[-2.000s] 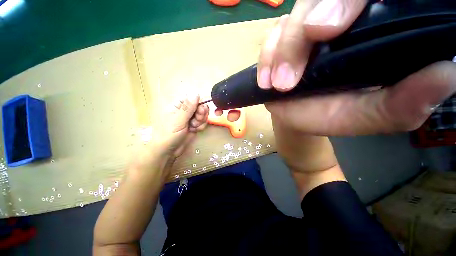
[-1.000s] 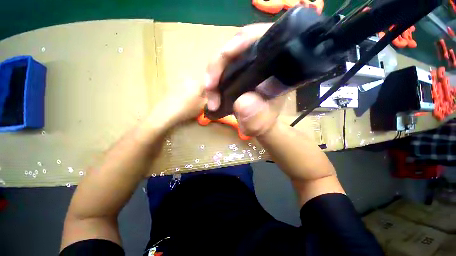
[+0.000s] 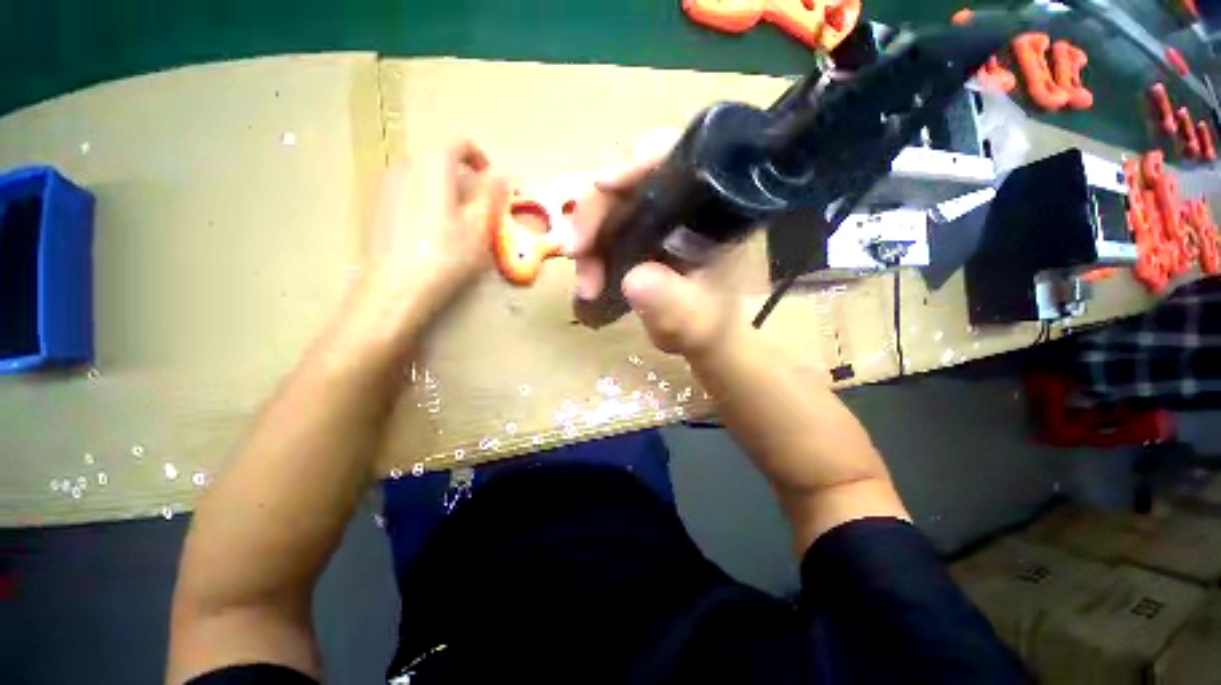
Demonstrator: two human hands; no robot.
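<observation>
My right hand (image 3: 637, 268) is closed round the black electric screwdriver (image 3: 683, 187), its lower end pointing down towards the bench. An orange housing (image 3: 520, 244) lies between my hands, with an opening near its left end. Its right part is hidden behind my right hand and the screwdriver. My left hand (image 3: 449, 221) is blurred at the housing's left end, fingers raised. Whether it grips the housing cannot be made out. The screwdriver's bit tip cannot be seen clearly.
A blue parts bin (image 3: 64, 274) stands at the left edge. Pale rings (image 3: 609, 402) lie along the near edge of the cardboard (image 3: 241, 268). Two screw feeders stand at the right, the nearer one (image 3: 877, 241) beside a cord. More orange housings (image 3: 1162, 221) lie on the green conveyor (image 3: 562, 30).
The orange housing has moved up and left and shows more between my hands. My left hand has moved up to its left end. The screwdriver is still in my right hand.
</observation>
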